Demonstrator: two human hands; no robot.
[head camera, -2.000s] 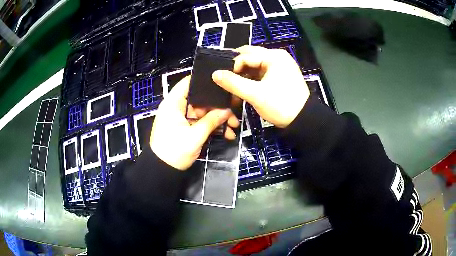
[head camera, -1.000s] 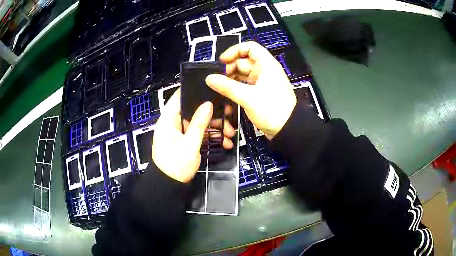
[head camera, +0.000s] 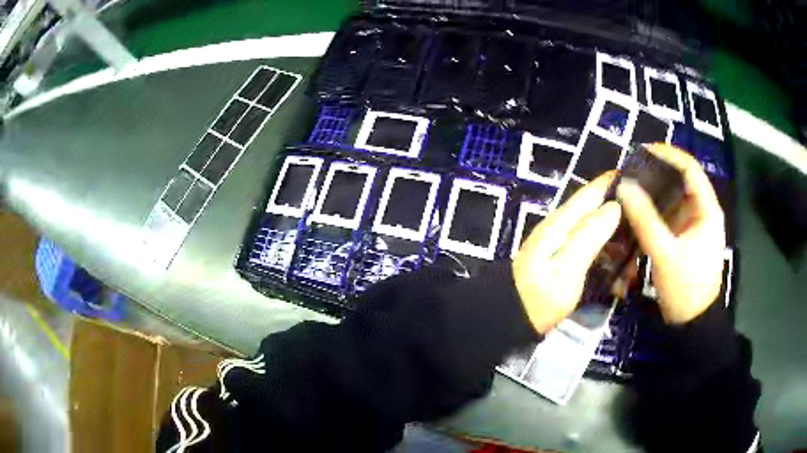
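Observation:
My left hand (head camera: 566, 252) and my right hand (head camera: 681, 234) are together at the right, over the tray. Both hold a black phone housing (head camera: 650, 177), its face pressed by the fingers and thumbs; its lower part is hidden by the hands. A long die-cut adhesive sheet (head camera: 559, 363) lies slanted across the tray under my hands, its middle covered. The black blister tray (head camera: 566, 71) holds several housings with white-bordered windows, such as one housing (head camera: 407, 203) in the lower row.
A spare adhesive sheet (head camera: 226, 142) lies on the grey-green worktop left of the tray. A dark patch (head camera: 783, 203) is at the right edge. A blue basket (head camera: 75, 283) and cardboard box (head camera: 115, 380) are below the worktop at lower left.
The view has swung left, so tray, sheets and hands stand further right. The housing remains in both hands and looks more tilted. The basket and cardboard box have come into view.

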